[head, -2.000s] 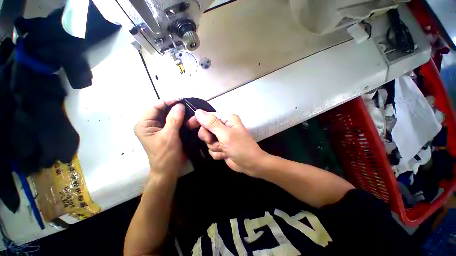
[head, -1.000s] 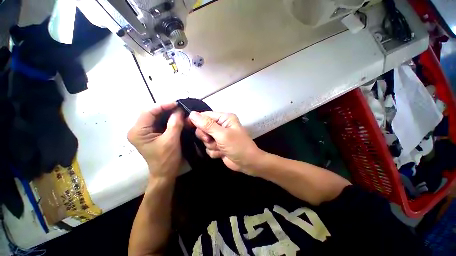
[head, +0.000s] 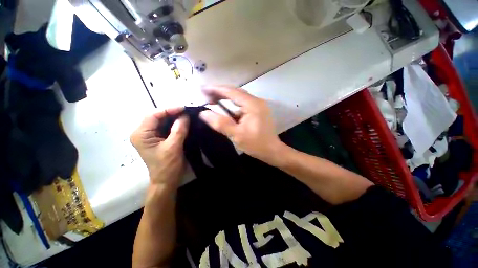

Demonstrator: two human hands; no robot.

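Note:
A black garment piece (head: pixel 205 137) is held up at the front edge of the machine table and hangs toward the lap. My left hand (head: pixel 160 146) pinches its upper left edge between thumb and fingers. My right hand (head: pixel 246 123) is at its upper right, index finger raised and blurred. A thin dark thing lies across the right fingers; I cannot tell if it is a tool or cloth. The presser foot (head: pixel 176 72) with its yellow spot is beyond the hands, with no cloth under it.
The sewing machine head (head: pixel 118 23) and its ridged tension dial (head: pixel 180 43) are above the hands. Black cut pieces (head: pixel 39 125) with a blue strip lie at left, near yellow printed tape (head: pixel 71 201). A red scrap basket (head: pixel 375 152) stands at right against the table.
My right hand has opened from its pinch, with the index finger lifted up and away. More black cloth shows below it. My left hand keeps its hold. The view has shifted slightly.

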